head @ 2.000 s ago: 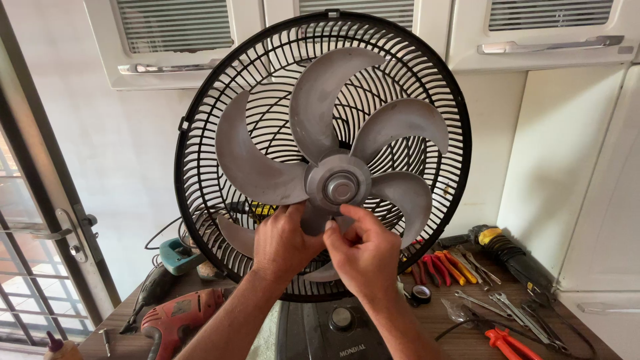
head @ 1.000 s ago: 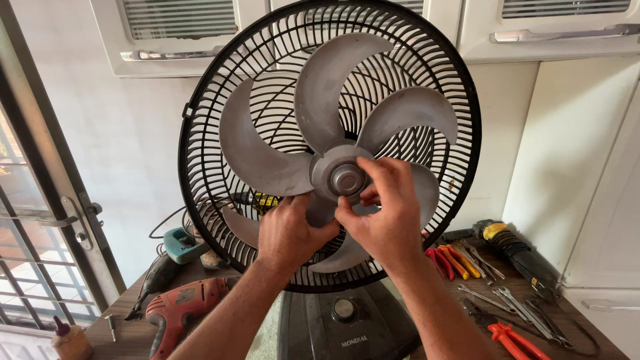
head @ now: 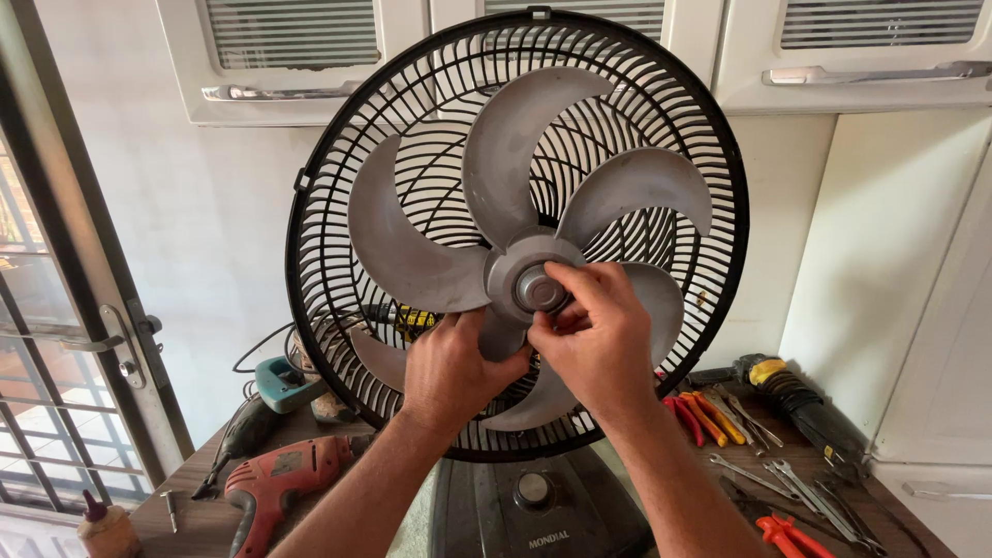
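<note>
A grey plastic fan blade wheel (head: pixel 511 155) sits inside the black rear grille (head: pixel 738 232) of a Mondial fan. My right hand (head: pixel 597 333) pinches the round grey hub nut (head: pixel 541 288) at its centre, thumb below and index finger on top. With my left hand (head: pixel 457 372) I hold a lower blade close to the hub; its fingertips are hidden behind the blade. Below the grille stands the dark fan base (head: pixel 535 511) with a control knob (head: pixel 533 490).
A red power drill (head: pixel 291 480), a teal power tool (head: pixel 288 385) and a glue bottle (head: pixel 108 531) are at left. Pliers (head: pixel 701 418), several wrenches (head: pixel 814 496), orange-handled pliers (head: pixel 790 535) and an angle grinder (head: pixel 798 403) lie right. White cabinets (head: pixel 860 93) hang behind.
My right hand has moved from just below the hub up onto the hub nut, its fingers now around the nut. My left hand has stayed at the lower blade.
</note>
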